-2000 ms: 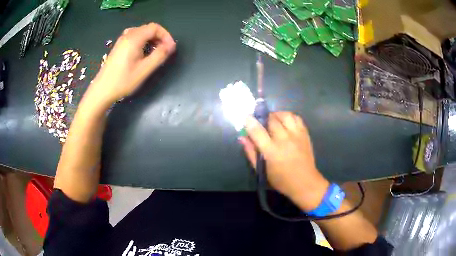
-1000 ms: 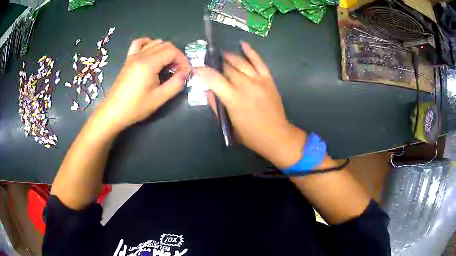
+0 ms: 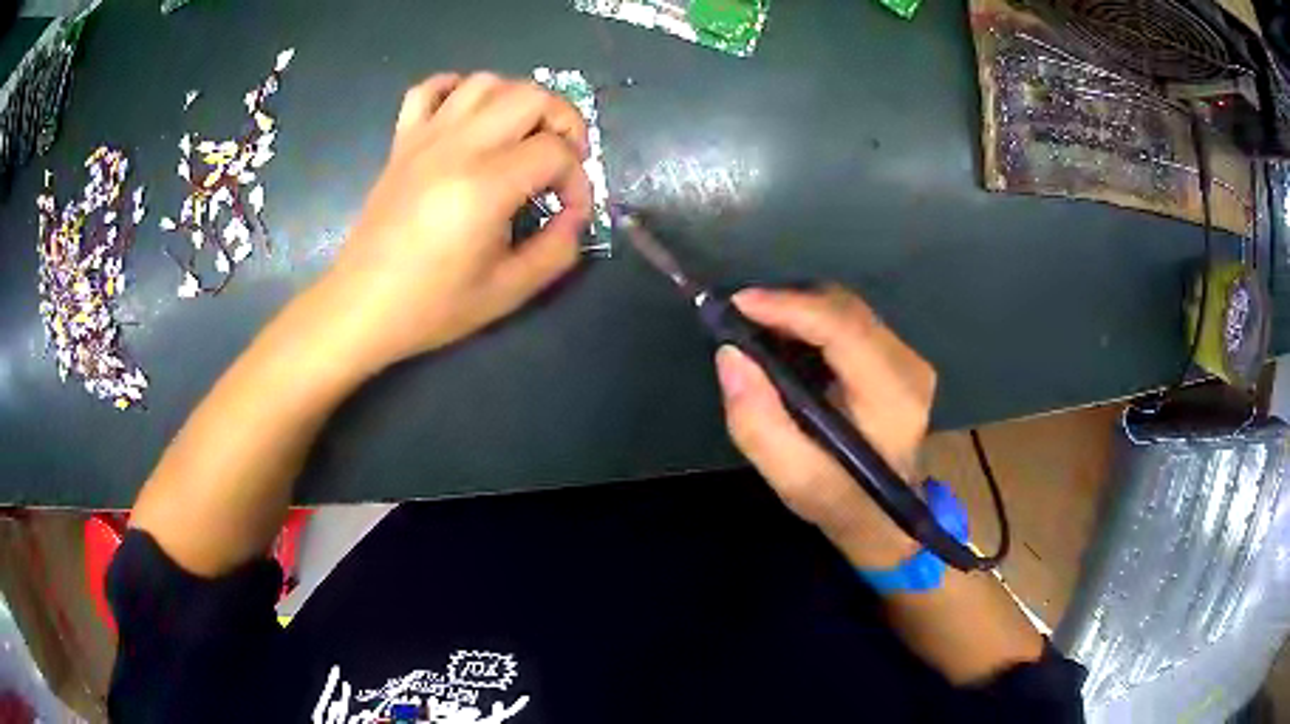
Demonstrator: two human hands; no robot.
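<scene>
A small green and white circuit board point(image 3: 577, 96) lies on the dark green bench in front of me, partly hidden by my left hand. My left hand point(image 3: 488, 198) is over the board's left side, thumb and fingers pinched around a small white component point(image 3: 548, 207). My right hand point(image 3: 835, 410) grips the black handle of the soldering iron point(image 3: 814, 410). The iron's metal tip is at the board's right edge, close to my left fingertips; I cannot tell whether it touches.
Two piles of small wired components lie at left, a nearer one point(image 3: 219, 184) and a farther one point(image 3: 85, 283). Green boards point(image 3: 724, 20) show at the top edge. At right are a stained board point(image 3: 1082, 135), a black round grille point(image 3: 1153, 40) and a yellow-green reel point(image 3: 1228, 323).
My right hand has moved right and down, and the iron now slants with its tip at the board. My left hand has moved slightly right and covers more of the board.
</scene>
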